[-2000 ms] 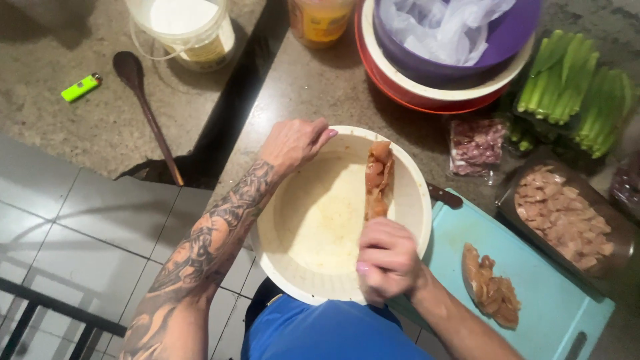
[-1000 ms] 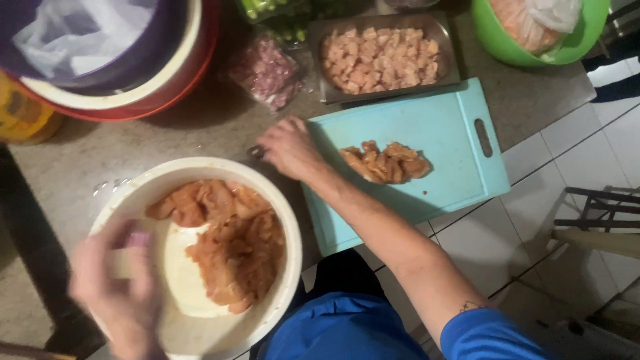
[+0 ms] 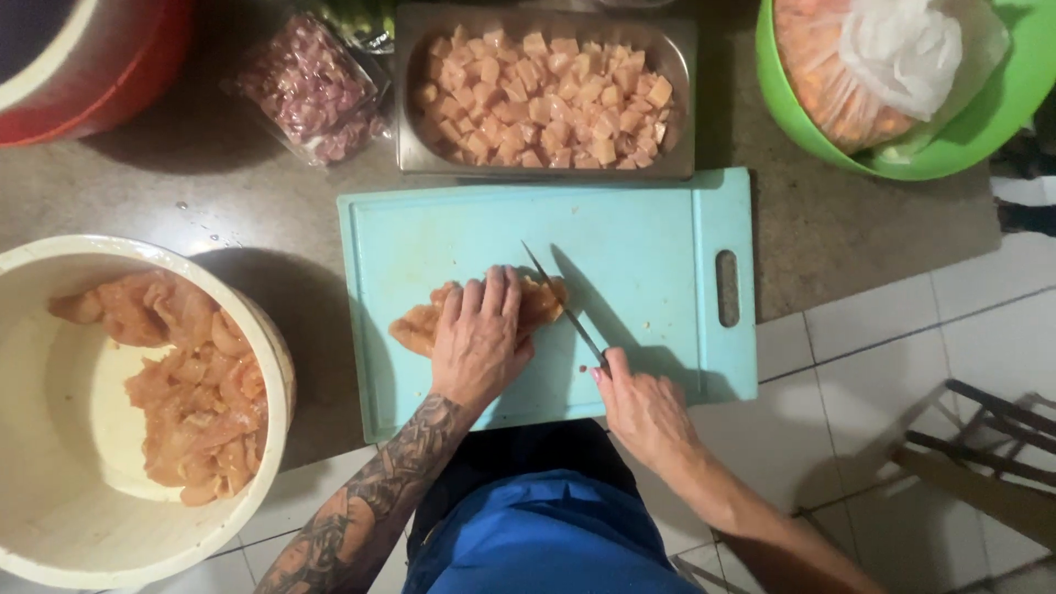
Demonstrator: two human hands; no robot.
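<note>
On the light blue plastic cutting board lies a piece of raw chicken, partly hidden by my left hand, which presses down on it with the fingers together. My right hand grips the handle of a kitchen knife. The blade points up and to the left, at the right end of the meat. Behind the board stands a steel pan full of cubed chicken. At the left, a large cream plastic tub holds larger raw chicken pieces.
A clear package of pinkish chopped meat lies left of the pan. Nested red and white bowls are at the upper left. A green bowl with a plastic bag is upper right. The counter's edge runs along the front; a stool stands below.
My left hand has moved from the tub onto the chicken on the board. My right hand has moved from the board's left edge to its lower right and holds the knife. The view has shifted right.
</note>
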